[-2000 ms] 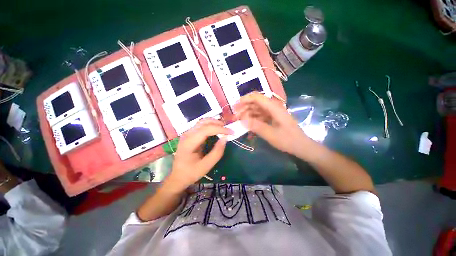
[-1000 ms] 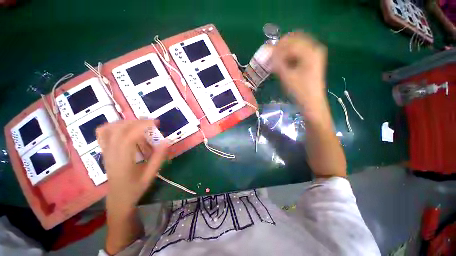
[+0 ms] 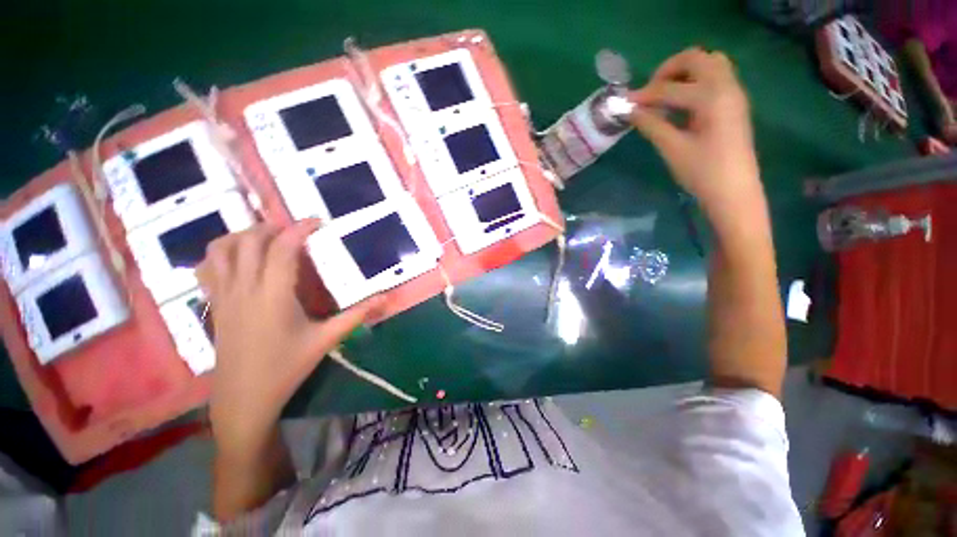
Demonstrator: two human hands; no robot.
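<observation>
White screen units with dark screens lie in rows on a pink-red foam tray. My left hand grips the near end unit of the third row, fingertips at its left edge and thumb along its near edge. My left hand hides part of the second row. My right hand is raised beyond the tray's right side. Its fingers pinch a small bright white piece, likely the cloth, at the metal top of a pale labelled bottle. The fingertips are slightly blurred.
Pale cords hang over the tray's near edge. Clear crinkled film lies on the green mat. A white scrap lies at right, near a red surface with a clear bottle. Another person's arm shows at upper right.
My hands, together around a white piece two seconds ago, have parted. My right hand has moved to the bottle top; my left has moved left to the near end unit, which now sits tilted more openly in view.
</observation>
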